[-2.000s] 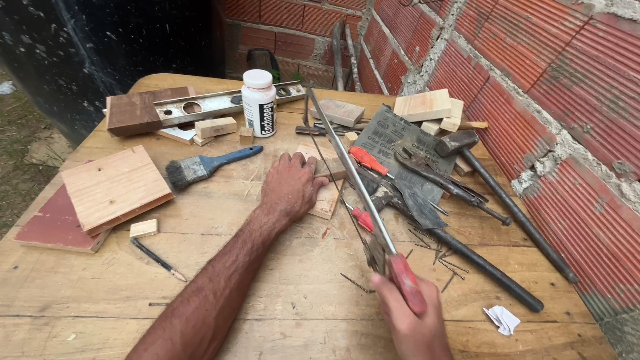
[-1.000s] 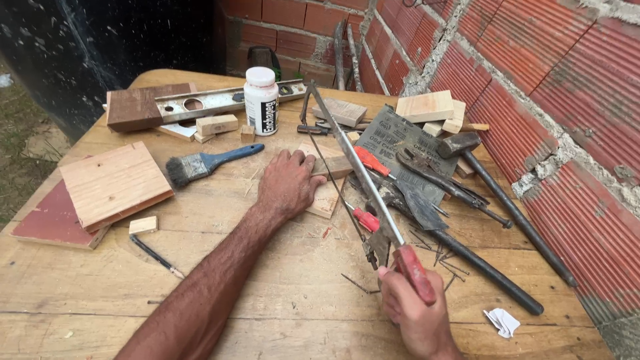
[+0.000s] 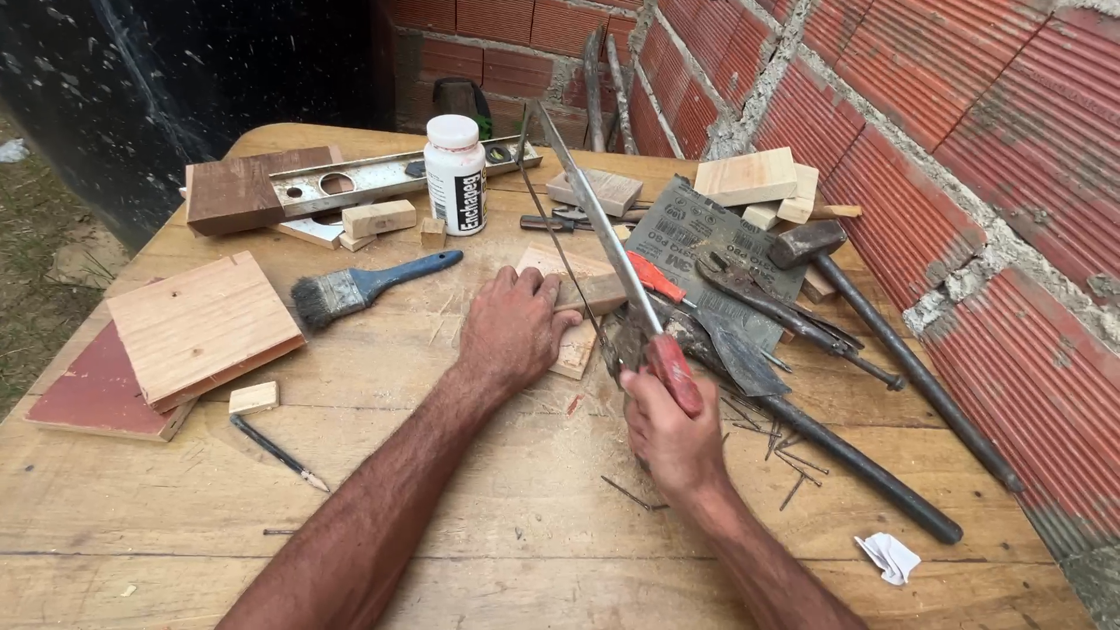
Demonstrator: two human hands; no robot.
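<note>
My left hand (image 3: 516,328) presses a small wood block (image 3: 593,294) onto a flat board (image 3: 573,348) at the middle of the table. In my right hand (image 3: 672,429) is the red handle of a hacksaw (image 3: 599,214), its frame pointing up and away. The thin blade runs past the block, just right of my left fingers; whether it touches the wood is hard to tell. A red-handled screwdriver (image 3: 656,278) lies right of the saw. Sawdust is scattered near my left hand.
At left are a paintbrush (image 3: 367,284), a square board (image 3: 206,328) and a pencil (image 3: 280,452). Behind stand a white glue bottle (image 3: 455,179) and a spirit level (image 3: 367,182). At right lie sandpaper (image 3: 669,229), pincers (image 3: 787,311), hammers (image 3: 910,350) and loose nails (image 3: 796,464), beside a brick wall (image 3: 1032,289).
The hacksaw and my right hand have shifted slightly between frames. My left hand stays on the block.
</note>
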